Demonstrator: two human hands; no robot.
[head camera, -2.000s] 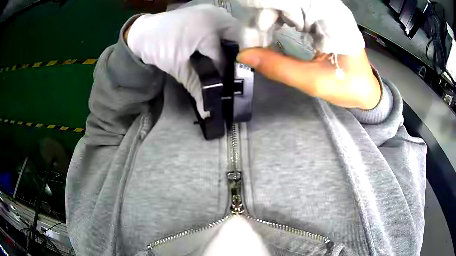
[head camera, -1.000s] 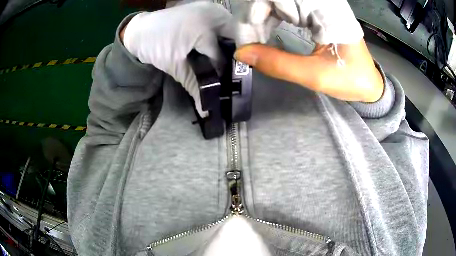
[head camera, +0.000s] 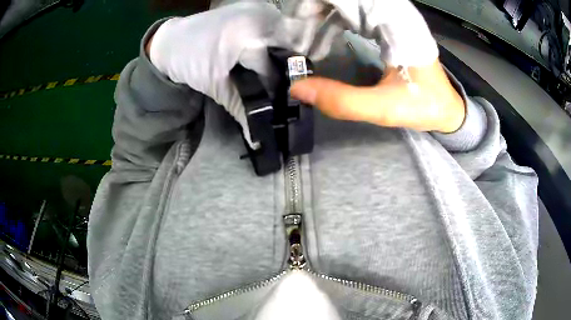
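Two black power adapters (head camera: 263, 140) (head camera: 300, 131) stand side by side in front of my chest. My left hand (head camera: 219, 47), in a white glove, holds them from the left and above. A small white label with a black pattern (head camera: 297, 65) shows near the top of the right adapter's narrow face. My right hand (head camera: 388, 75) is gloved with a bare thumb, and a loose thread hangs at the glove's edge. The thumb tip is against the right adapter just below the label. Its gloved fingers are blurred near the top edge, so their contact with the adapters is unclear.
A grey curved surface with a dark rail (head camera: 526, 137) runs along the right. Black cables (head camera: 551, 44) lie at the upper right. Green floor with yellow-black tape (head camera: 75, 81) is at the left. Metal and dark equipment (head camera: 37, 275) shows at the lower left.
My right thumb has moved slightly down and left along the right adapter, and the label above it is more exposed. My left hand still holds both adapters, nearly in place.
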